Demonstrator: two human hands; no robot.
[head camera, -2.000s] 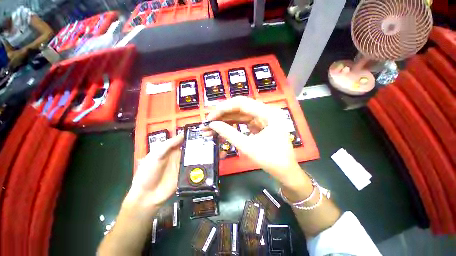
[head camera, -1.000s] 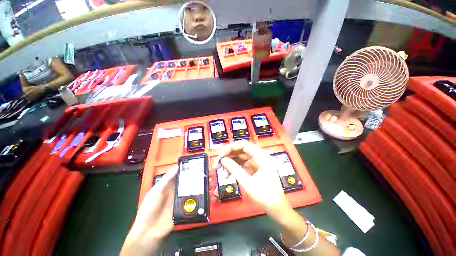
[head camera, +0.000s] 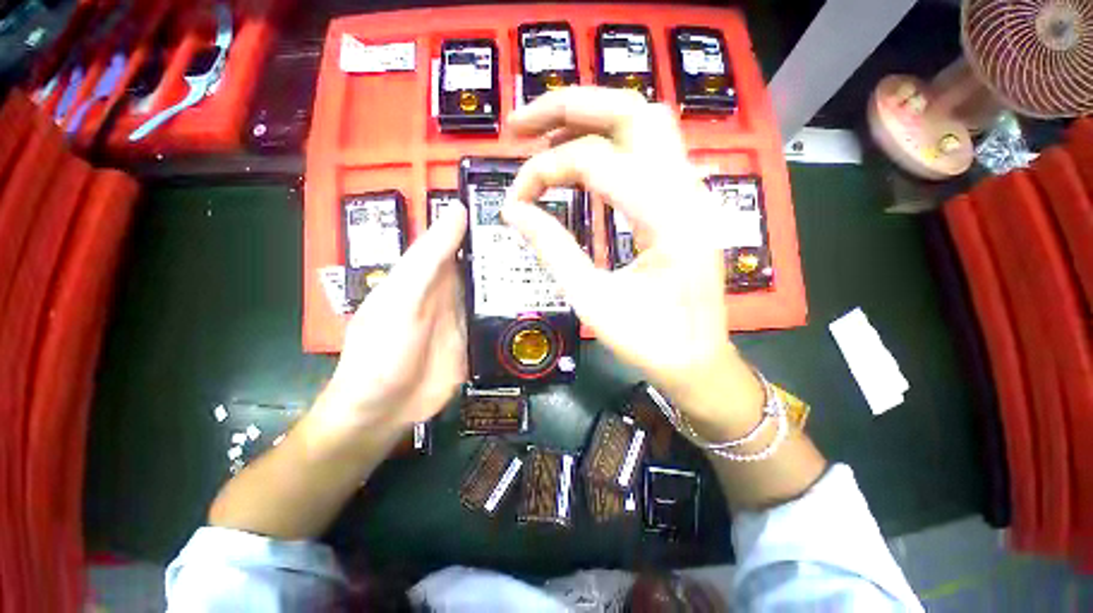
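Observation:
My left hand (head camera: 402, 317) holds a black handset (head camera: 515, 269) upright by its left side. The unit has a white printed face and a gold disc with a reddish ring at its lower end. My right hand (head camera: 635, 240) is over the unit's upper part, thumb and forefinger tips close together at the face; whether anything small is between them cannot be told. Behind is a red foam tray (head camera: 390, 146) with two rows of pockets holding more handsets, some hidden by my hands. Several dark flat rectangles with white strips (head camera: 548, 483) and a black square piece (head camera: 671, 501) lie below.
Tiny white squares (head camera: 240, 445) lie at left. A white paper strip (head camera: 869, 359) and a gold packet (head camera: 791, 407) are at right. Red foam stacks (head camera: 54, 323) flank both sides. A pink fan (head camera: 923, 126) and metal post (head camera: 833, 54) stand upper right. Watch-like straps (head camera: 186, 90) are upper left.
The view has tilted down, showing the loose pieces in front. The held unit is nearer the frame's middle, and my right hand has come from beside it to over its upper face.

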